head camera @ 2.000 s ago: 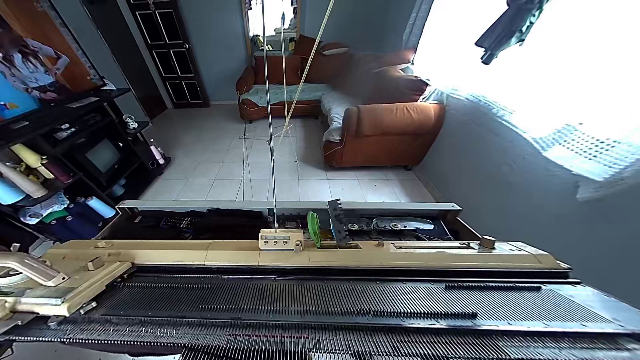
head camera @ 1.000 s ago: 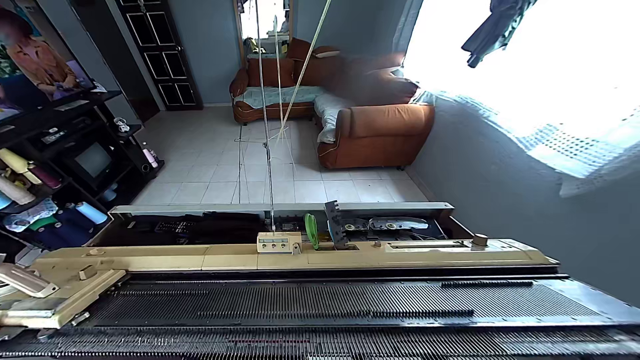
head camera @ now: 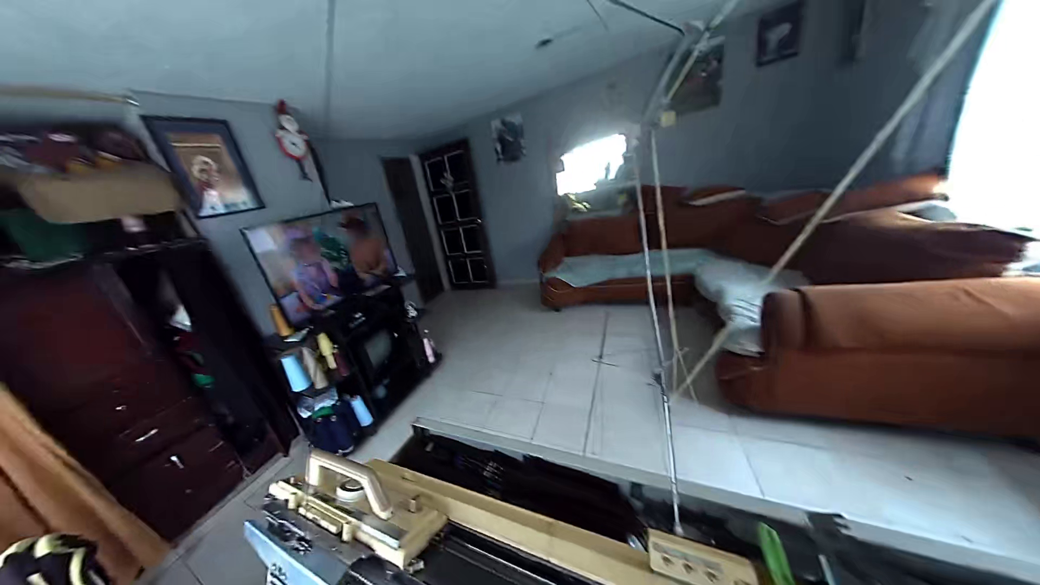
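Note:
Neither of my hands shows in the head view. A cream knitting machine bed (head camera: 520, 524) runs from the lower middle toward the bottom right. On its left end sits the carriage (head camera: 366, 520), with its handle (head camera: 349, 467) raised above it. Farther right, a small cream box with knobs (head camera: 700, 559) stands on the bed's rear rail, and a thin metal rod (head camera: 666, 431) rises from it. Beside this box is a green tool or clip (head camera: 774, 552). Pale yarn strands (head camera: 845, 191) cross the view overhead.
Behind the machine are a tiled floor (head camera: 520, 398) and a brown corner sofa (head camera: 894, 357). At left stand a dark wooden wardrobe (head camera: 89, 357) and a black shelf unit (head camera: 390, 382) holding yarn cones (head camera: 295, 372). A lit television (head camera: 321, 260) stands on it.
The view has swung up and to the left, bringing in the wardrobe, the whole television and the ceiling. The carriage is still at the machine's left end.

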